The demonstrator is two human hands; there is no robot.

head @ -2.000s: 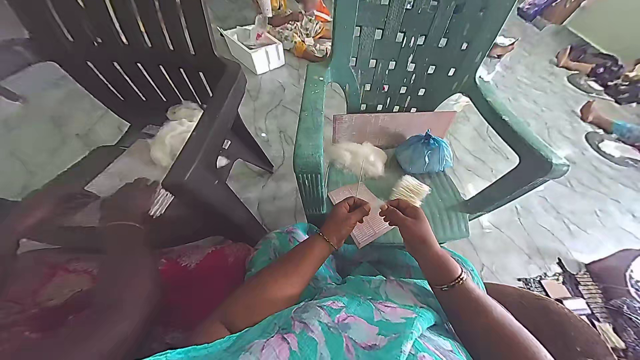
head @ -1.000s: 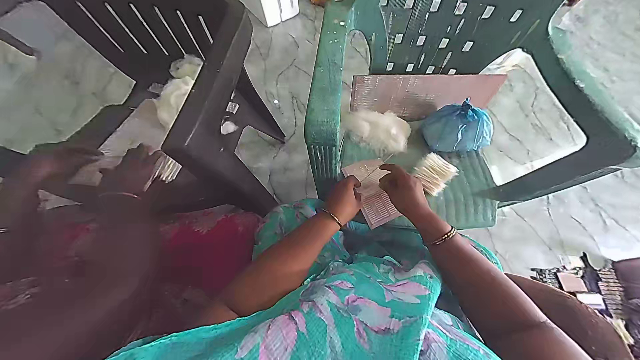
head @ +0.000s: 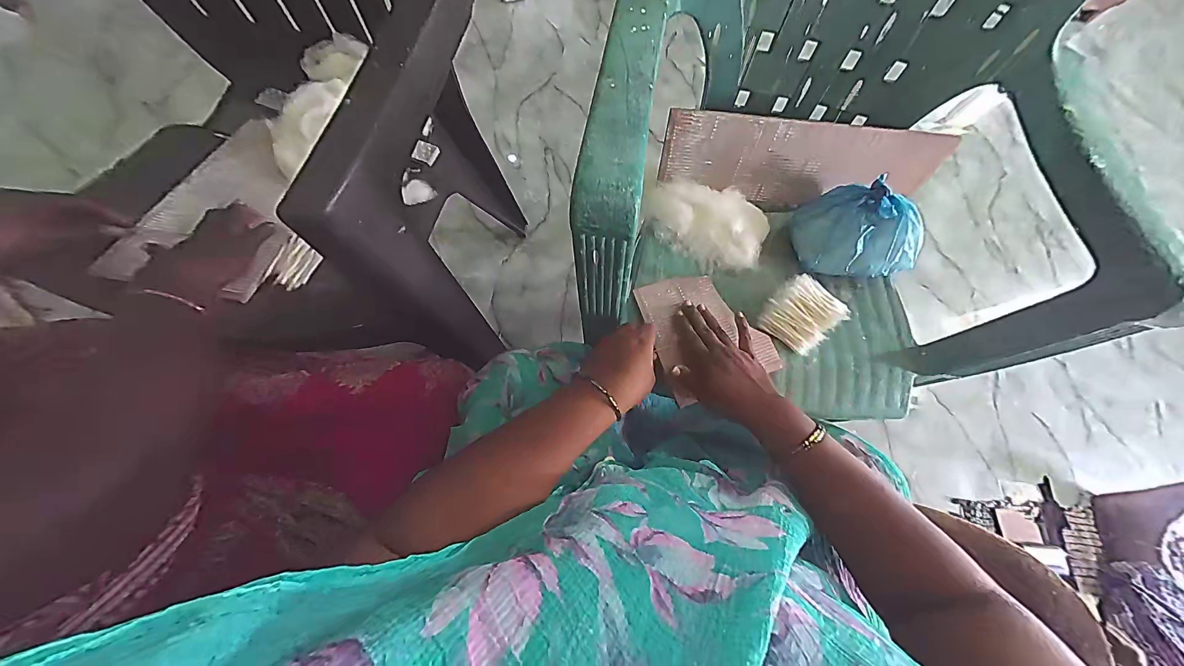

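Note:
My right hand (head: 721,361) lies palm down with its fingers spread on a piece of corrugated cardboard (head: 668,301) at the front of the green plastic chair's seat (head: 860,370). At the cardboard's left edge, my left hand (head: 626,367) has its fingers curled; whether it grips the edge is unclear. Just right of my right hand lies a bundle of cotton wicks (head: 803,313). Behind the hands sit a tuft of loose cotton (head: 710,225) and a tied blue plastic bag (head: 858,228). Anything under my right palm is hidden.
A larger cardboard sheet (head: 805,153) leans at the seat's back. The green armrest (head: 610,185) rises left of my hands. Left of it stands a dark plastic chair (head: 370,157) holding cotton (head: 310,116), where another person's hands (head: 208,254) work over cardboard and wicks.
My right hand has flattened onto the cardboard; earlier its fingers were pinched close to my left hand. My left hand stays at the cardboard's left side. The view has moved closer to the chair.

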